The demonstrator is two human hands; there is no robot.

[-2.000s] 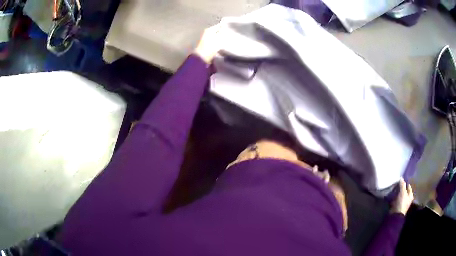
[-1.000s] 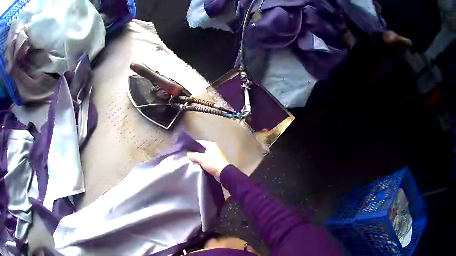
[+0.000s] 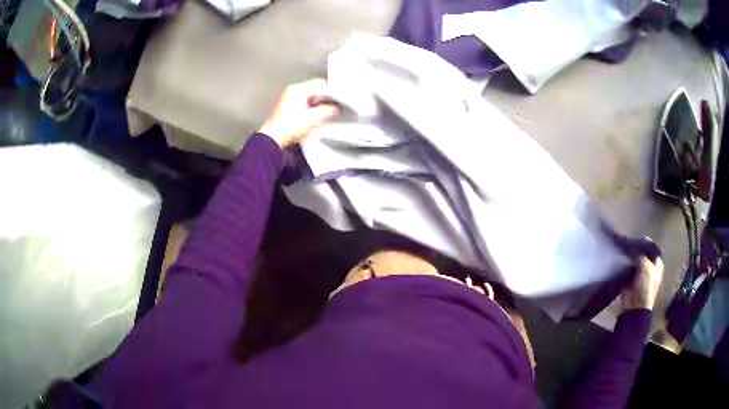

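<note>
A limp garment [image 3: 511, 184], pale lilac-white with purple edges, lies in folds on the near edge of the grey-beige pressing table [image 3: 232, 72] and hangs over it toward me. My left hand [image 3: 297, 112] grips its left end, with the fingertips partly hidden by cloth. My right hand [image 3: 644, 279] holds its purple right corner near the table's right end. The steam iron [image 3: 679, 148] rests on the table at the right, apart from both hands.
Other purple and pale garments [image 3: 551, 36] lie along the table's far side. A large white wrapped block [image 3: 72, 248] stands at the left. Hoses [image 3: 694, 240] run down from the iron at the right. Looped cables [image 3: 64, 60] hang at the upper left.
Since one second ago the view has swung left, bringing my left hand and the white block into view. My right hand still holds the purple corner. The cloth's folds have shifted.
</note>
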